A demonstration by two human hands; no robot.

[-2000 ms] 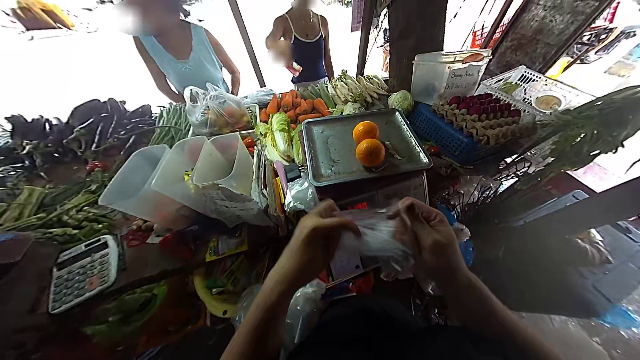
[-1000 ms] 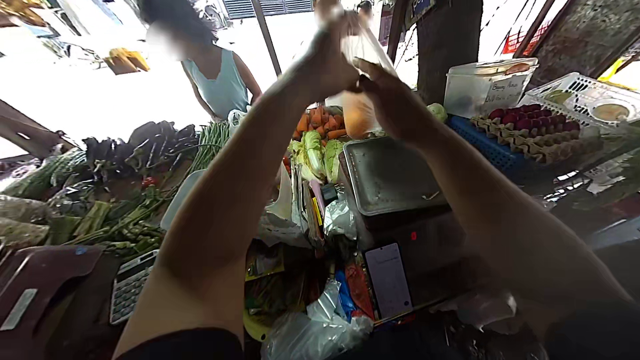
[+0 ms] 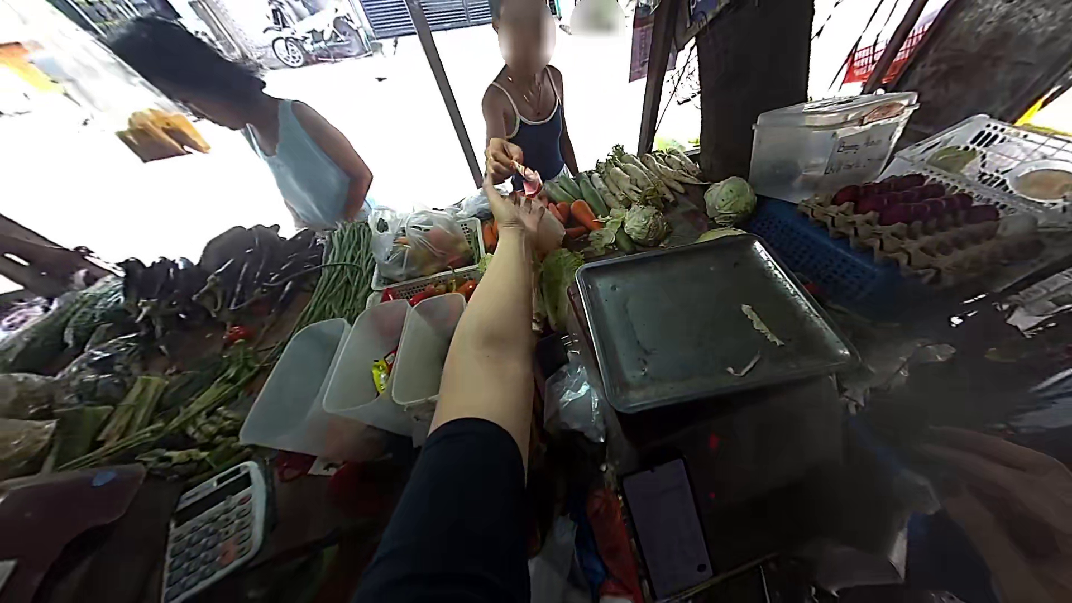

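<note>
My left hand (image 3: 521,211) reaches far forward over the vegetables, palm up with the fingers apart. Right at its fingertips, a person's hand (image 3: 502,159) across the stall holds folded paper (image 3: 529,180), reddish and white, perhaps a banknote. Whether my fingers touch the paper cannot be told. A blurred, rounded orange shape, perhaps bagged oranges (image 3: 548,234), shows just beside my palm. My right hand (image 3: 1005,494) is a dim blur at the lower right, near bluish plastic; its fingers are unclear. The metal scale tray (image 3: 712,314) holds only scraps of peel or leaf.
Clear plastic bins (image 3: 360,360) and a calculator (image 3: 216,528) lie to the left. A smartphone (image 3: 667,528) rests below the tray. Eggplants (image 3: 243,260), long beans (image 3: 343,264), cabbages (image 3: 730,201) and egg cartons (image 3: 921,218) surround the tray. A second person stands at the back left.
The two oranges have left the tray. My hands, together at raised plastic a second ago, are now apart: the left stretches toward the other person's hand, the right is low at the right.
</note>
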